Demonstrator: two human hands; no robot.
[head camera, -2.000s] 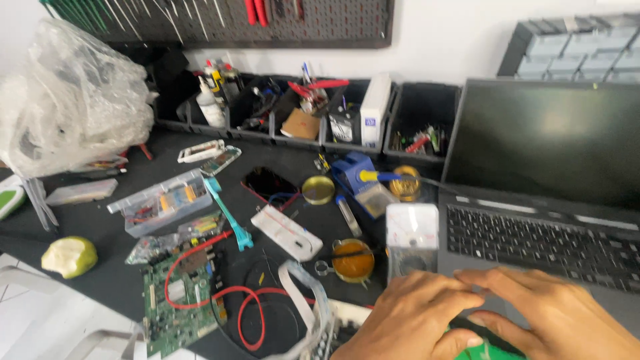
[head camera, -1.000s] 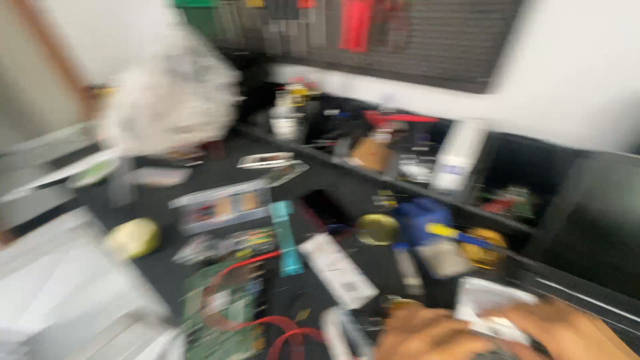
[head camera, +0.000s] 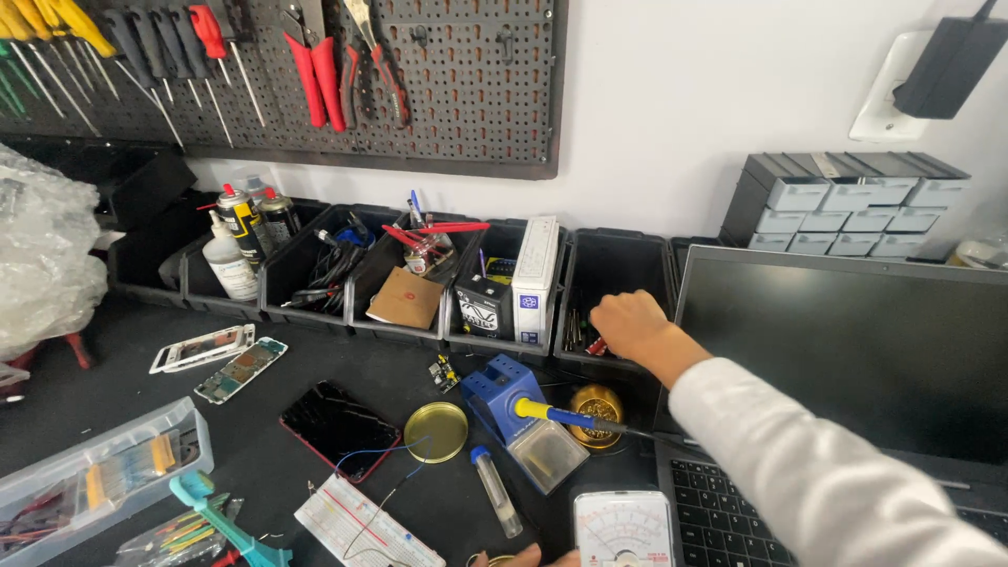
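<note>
My right hand (head camera: 634, 324) reaches into a black plastic bin (head camera: 618, 264) at the back of the bench, its fingers curled over small parts and a red item (head camera: 597, 346); whether it grips anything is hidden. At the bottom edge only some fingers of my left hand (head camera: 526, 557) show, beside a round gold-coloured rim (head camera: 499, 561) and left of an analog multimeter (head camera: 622, 528). Between the hands, a soldering iron (head camera: 563, 415) with a yellow and blue handle rests in its blue stand (head camera: 504, 394), next to a brass-wool tip cleaner (head camera: 596, 413).
An open laptop (head camera: 835, 354) stands at right. A breadboard (head camera: 366, 524), a capped tube (head camera: 496, 492), a cracked phone (head camera: 339, 429) and a clear parts box (head camera: 102, 480) lie left. More bins, a drawer cabinet (head camera: 846, 205) and a tool pegboard (head camera: 472, 87) line the back.
Both hands were together near the laptop's front; now my right hand is in the back bin and my left is low at the bottom edge. The view has turned.
</note>
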